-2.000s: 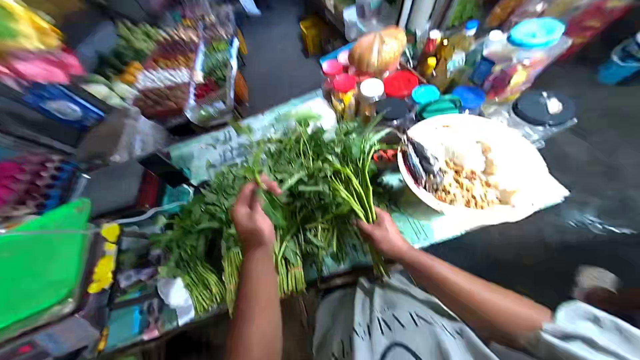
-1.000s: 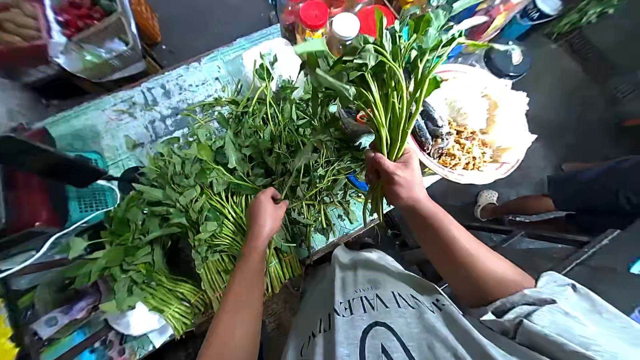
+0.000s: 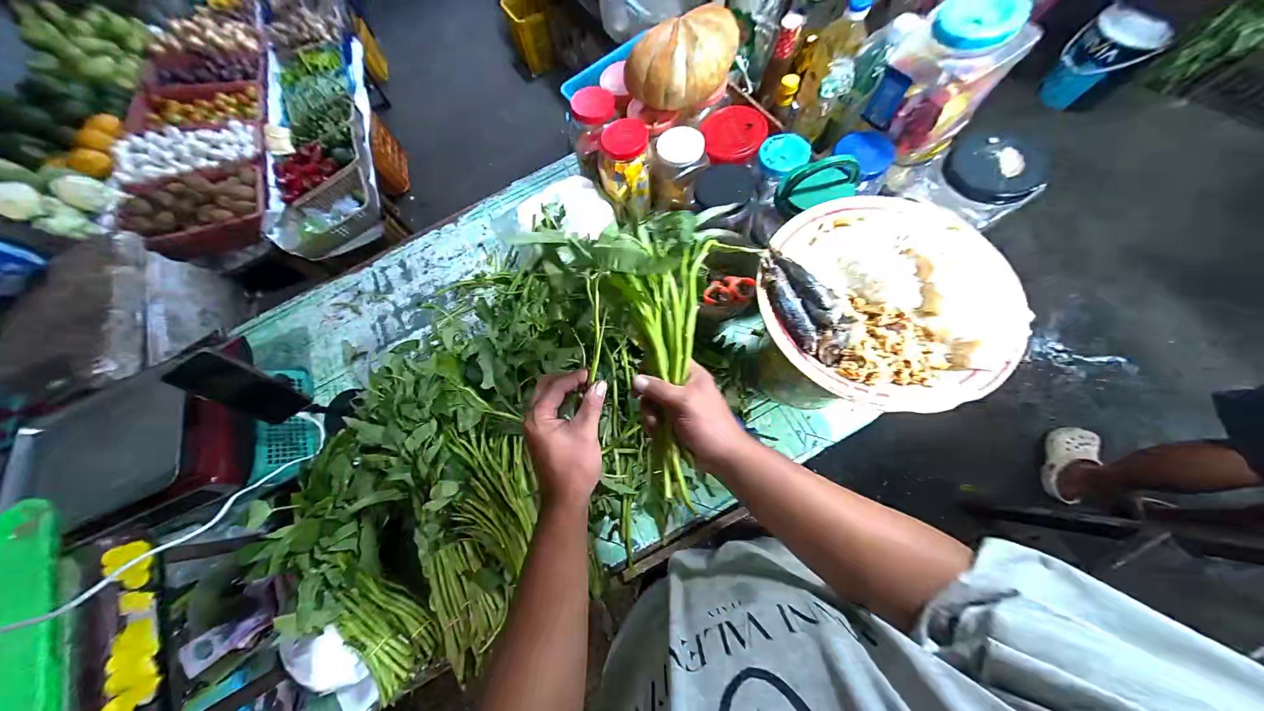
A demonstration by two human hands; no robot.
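Note:
My right hand (image 3: 686,415) is closed around a bunch of leafy green stems (image 3: 667,321), held upright over the table. Just to its left, my left hand (image 3: 568,434) pinches a thin leafy stem (image 3: 595,326) between thumb and fingers. Beneath and left of my hands lies a heap of loose leafy greens (image 3: 504,336). Tied bundles of greens (image 3: 385,622) rest at the near left, cut stems toward me. Sliced red chilies (image 3: 729,290) show just right of the held bunch.
A large round plate (image 3: 1007,365) with fish, rice and other food stands at the right edge of the painted table (image 3: 365,296). Lidded jars (image 3: 624,163) and a squash (image 3: 683,57) stand behind. Vegetable crates (image 3: 202,232) lie beyond. At the right is another person's foot in a clog (image 3: 1071,459).
My left hand has lifted from the heap and now holds a stem beside the bunch. My right hand keeps its hold on the bunch throughout.

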